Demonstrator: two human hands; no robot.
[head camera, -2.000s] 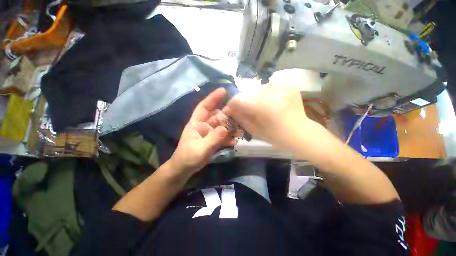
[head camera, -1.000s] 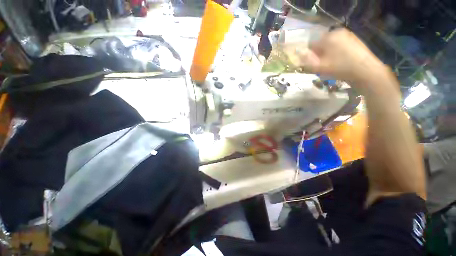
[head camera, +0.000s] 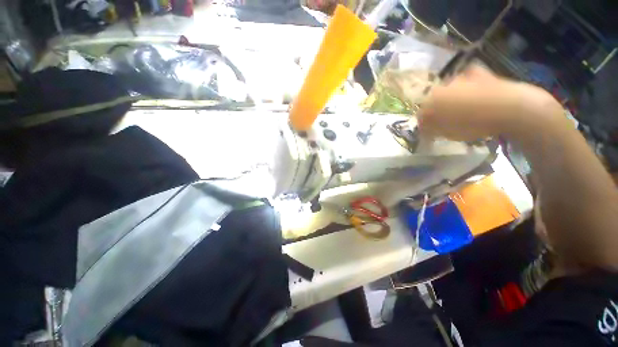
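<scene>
My right hand (head camera: 461, 101) is raised over the rear right part of the white sewing machine (head camera: 379, 159), blurred; its fingers seem bent near a dark thin thing, and whether it holds anything cannot be told. My left hand is not in view. A light grey panel (head camera: 139, 251) with a small white tag lies over black fabric (head camera: 217, 278) left of the needle area. The fabric's right edge reaches the bright glare at the machine head. More black fabric (head camera: 115, 183) spreads to the left.
Scissors (head camera: 369, 220) with red and orange-yellow handles lie right of the needle. A blue tray (head camera: 440, 227) with a whitish cord across it is further right. An orange upright object (head camera: 332, 68) stands behind the machine head. Clear plastic (head camera: 179, 71) lies at the back left.
My left hand has left the fabric and the picture. My right hand has moved from the needle area to above the machine's rear right. The view has shifted.
</scene>
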